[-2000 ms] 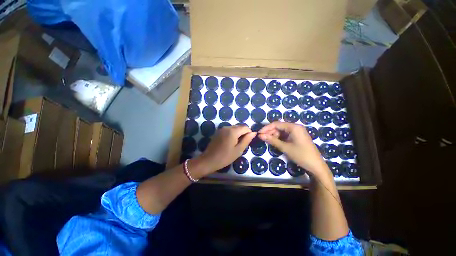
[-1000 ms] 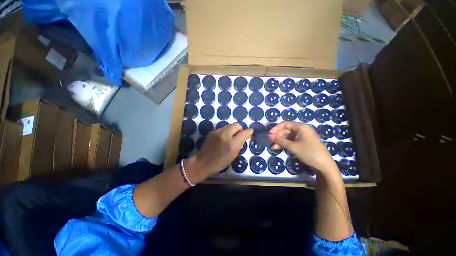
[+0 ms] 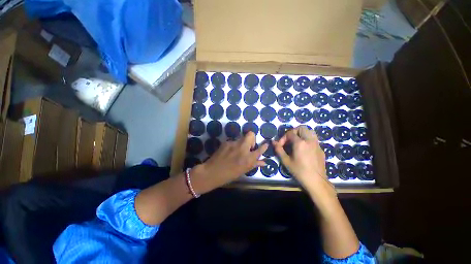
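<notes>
Round black parts stand in rows in a white foam tray inside an open carton. Matt-faced parts fill the left columns; shiny ringed parts fill the right ones. My left hand is low over the near middle rows, fingers spread, fingertips at a part. My right hand is just right of it, thumb and fingertips close together over the same part. Whether a thin disc is between the right fingertips is too small to tell. The hands cover several parts.
The carton lid stands open at the far side. Brown cartons stand at the left, and dark brown cartons at the right. A person in blue workwear is at the upper left, beside a white-topped box. A white bag lies on the floor.
A dark thin disc showed between my hands a second ago; now my fingertips are lower, down at a part in the tray. My right hand has moved left, closer to my left hand.
</notes>
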